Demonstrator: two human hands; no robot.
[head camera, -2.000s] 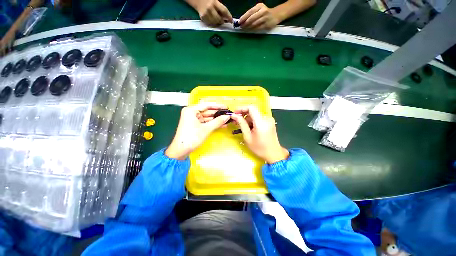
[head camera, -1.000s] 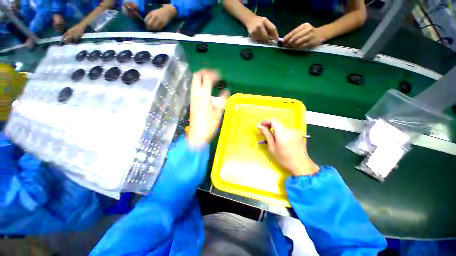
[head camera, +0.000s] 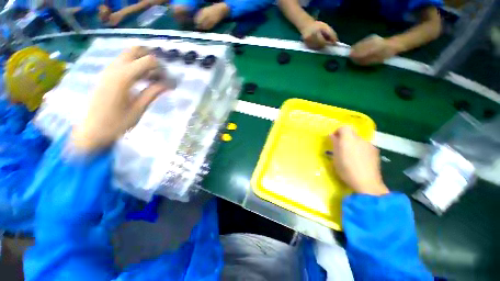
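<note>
My left hand (head camera: 112, 104) is blurred over the stack of clear blister trays (head camera: 148, 159), thumb and fingers near the back rows. Whether it holds a part is unclear. Several round black parts (head camera: 208, 60) sit in the top tray's back row. My right hand (head camera: 359, 162) is closed over the right side of the yellow tray (head camera: 290, 159). A thin tool (head camera: 385, 159) seems to stick out on its right side, mostly hidden by the hand. A small dark spot (head camera: 329, 152) shows by its fingertips.
Black parts (head camera: 404, 91) lie spaced along the green line. Two small yellow pieces (head camera: 227, 137) lie between stack and yellow tray. A clear bag with white packets (head camera: 447, 178) is at right. Other people's hands (head camera: 319, 35) are across the line. A round yellow object (head camera: 33, 77) is far left.
My left hand has left the black part at the yellow tray, gone left past the line and moved over the blister stack. My right hand stays over the yellow tray. The view has turned left.
</note>
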